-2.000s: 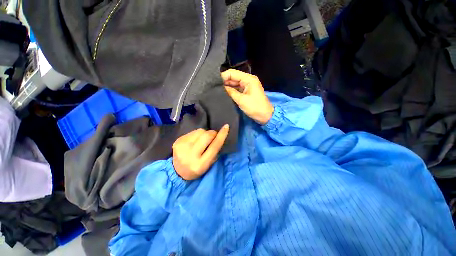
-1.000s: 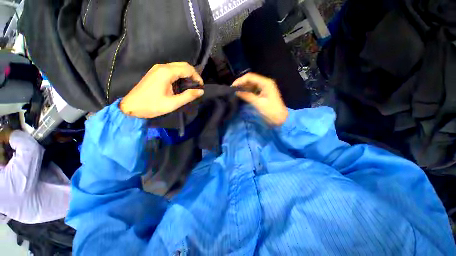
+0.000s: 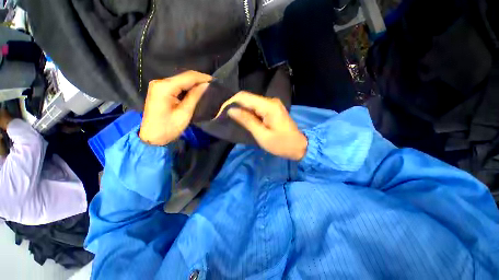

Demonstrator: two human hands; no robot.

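The dark garment (image 3: pixel 189 41) fills the upper left, with a yellowish line of stitches or teeth down its front. The zip (image 3: pixel 247 12) shows as a pale line near its right edge at the top. My left hand (image 3: pixel 172 106) pinches the garment's dark lower edge between thumb and fingers. My right hand (image 3: pixel 263 123) holds the same dark edge a little to the right, thumb and forefinger on a fold. The cloth between my hands is raised above my lap. The zip's lower end is not visible.
A blue bin (image 3: pixel 116 133) is below left, partly covered. A person in a pale top (image 3: pixel 41 175) sits at the far left beside white machine parts (image 3: pixel 64 109). A heap of dark cloth (image 3: pixel 437 82) lies at the right. A grey metal bar (image 3: pixel 373 15) is at the top.
My left hand rose from the cloth in my lap to grip the edge. My right hand has since moved slightly left and down, closer to it. The zip's lower end has gone from view.
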